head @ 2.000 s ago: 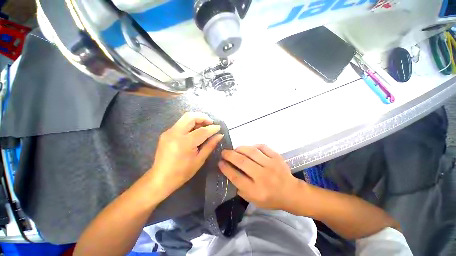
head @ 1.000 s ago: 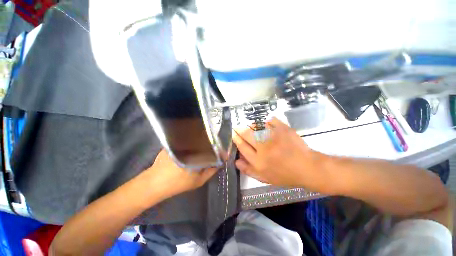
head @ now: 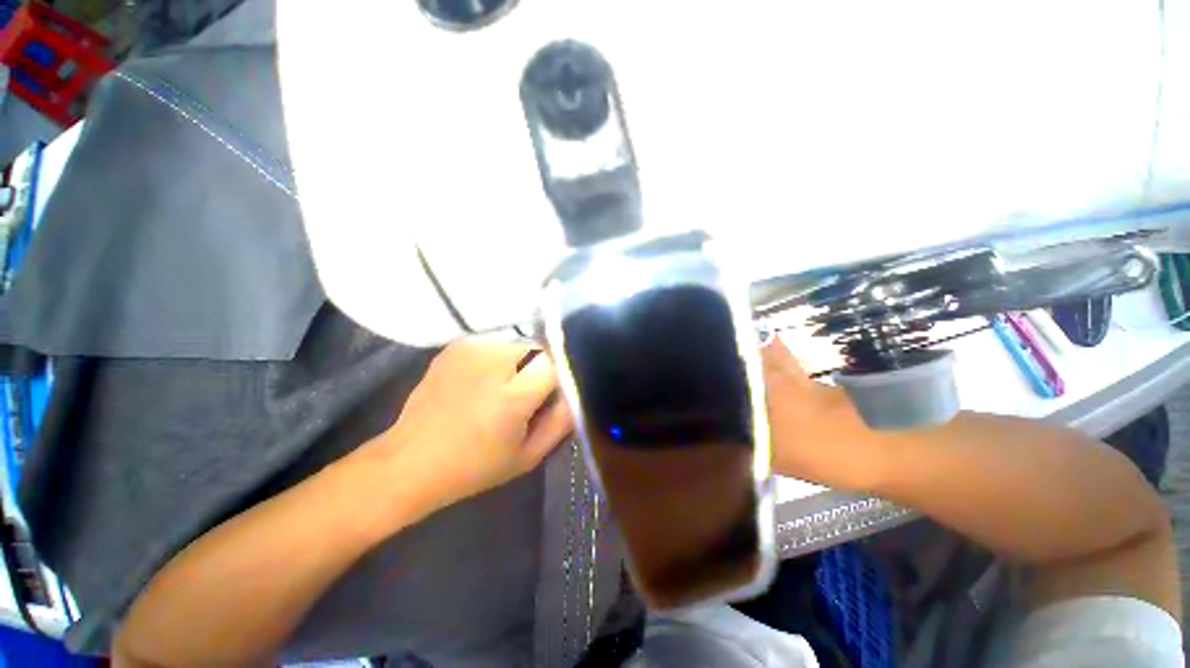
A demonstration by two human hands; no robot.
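A large dark grey garment panel (head: 170,444) lies left of the white sewing machine head (head: 848,118). Its doubled edge with pale stitch rows (head: 570,548) runs down towards my lap. My left hand (head: 489,405) lies on the cloth beside this edge, fingers bent; its fingertips are partly behind the shiny thread take-up guard (head: 672,444). My right hand (head: 809,418) is right of the guard, its fingers hidden behind the guard and the tension dial (head: 900,385). The needle and presser foot are hidden. Whether either hand grips the edge cannot be seen.
A measuring strip (head: 835,525) runs along the table's front edge. Pink and blue sticks (head: 1031,352) and a black oval object (head: 1083,317) lie at the right. A red crate (head: 52,59) is at the upper left, a blue crate (head: 855,607) below the table.
The view has moved closer over the machine head. The guard now covers the sewing spot and most of my right hand's fingers. The dark flat rectangle has gone out of sight behind the machine.
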